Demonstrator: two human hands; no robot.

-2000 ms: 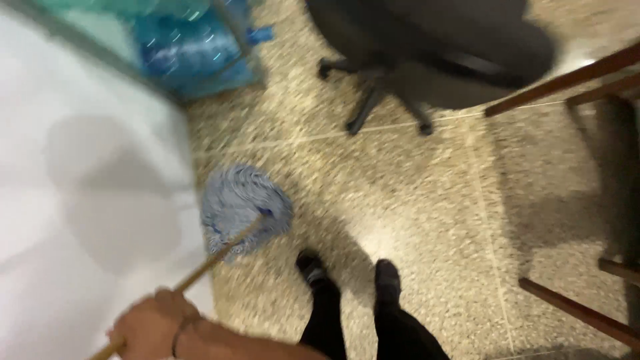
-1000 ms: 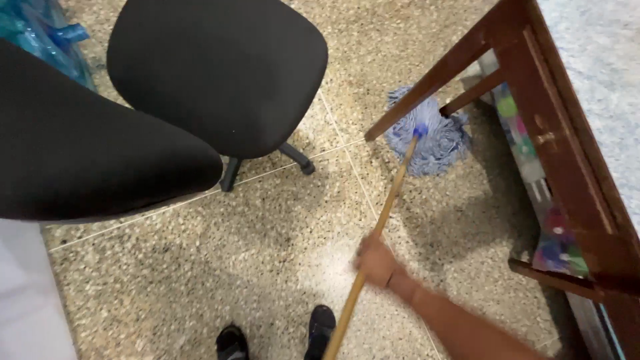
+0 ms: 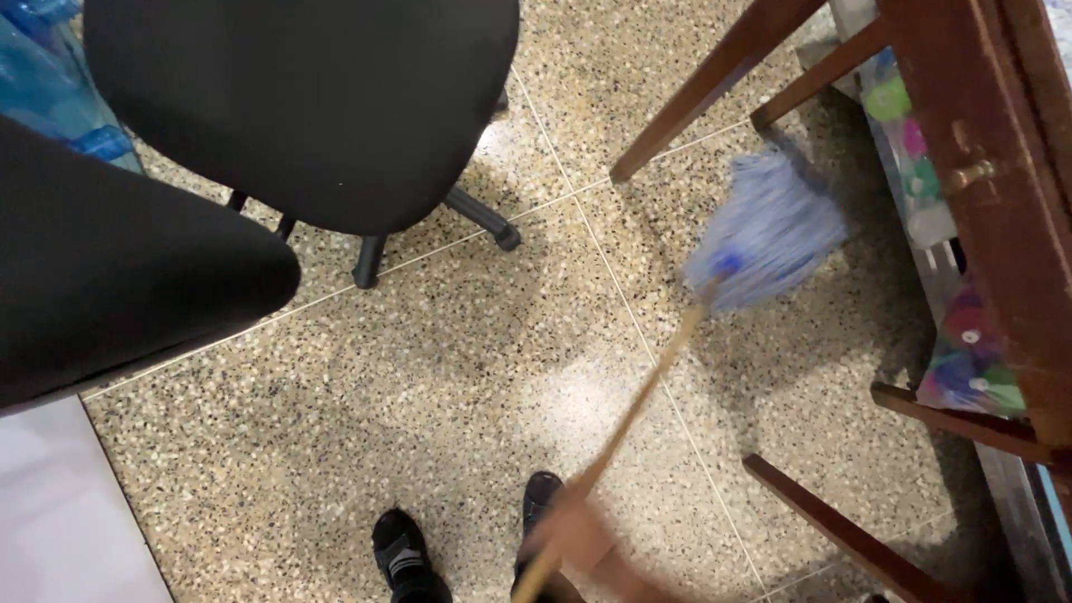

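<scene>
A string mop with a blue-grey head (image 3: 775,226) lies on the speckled floor beside the wooden table's legs, its strands blurred. Its wooden handle (image 3: 649,381) slants down toward the bottom of the view. Closed around that handle near the bottom edge is my right hand (image 3: 574,536), also blurred, with the forearm running off to the lower right. My left hand is out of view, and the lower end of the handle is cut off by the frame.
A black swivel chair (image 3: 310,100) stands at the upper left, beside blue plastic bottles (image 3: 50,84). At right is a dark wooden table (image 3: 988,193) with a drawer; colourful items (image 3: 971,368) sit beneath. A wooden leg (image 3: 837,519) juts in at lower right. A white surface (image 3: 67,511) fills the lower left.
Two seconds ago the mop head was beside the white surface; one second ago it was by the table leg. It now lies farther from the chair, and my right hand is lower in view.
</scene>
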